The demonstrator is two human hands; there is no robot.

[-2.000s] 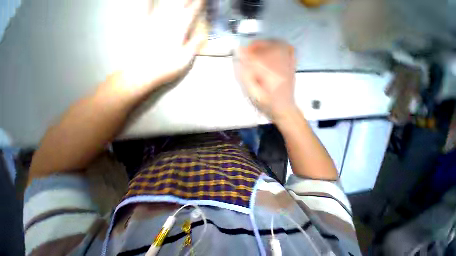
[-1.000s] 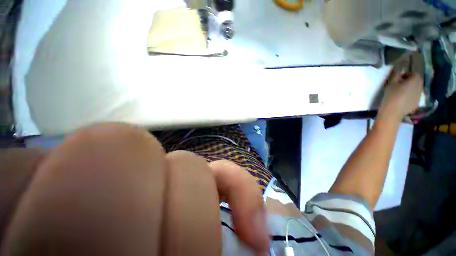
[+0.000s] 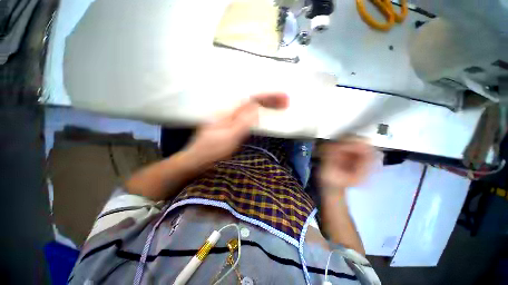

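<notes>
A large pale garment panel (image 3: 128, 72) lies on the white machine table, washed out by glare. A small yellowish-cream patch piece (image 3: 248, 28) lies on it, left of the shiny metal presser foot and needle parts (image 3: 303, 38). My left hand (image 3: 242, 122) is at the panel's front edge, fingers pointing right; blur and glare hide whether it pinches the cloth. My right hand (image 3: 348, 161) is strongly blurred at the table's front edge, right of my left hand; its fingers cannot be made out.
Orange scissors handles (image 3: 381, 14) lie on the machine bed at the top. The pale machine head (image 3: 451, 50) is at the right. Grey-brown cloth (image 3: 483, 133) hangs at the table's right end. Brown pieces (image 3: 83, 183) lie lower left, above a blue crate (image 3: 61, 264).
My left hand has moved from close to the camera to the panel's front edge. My right hand has come back left from the cloth at the table's right end.
</notes>
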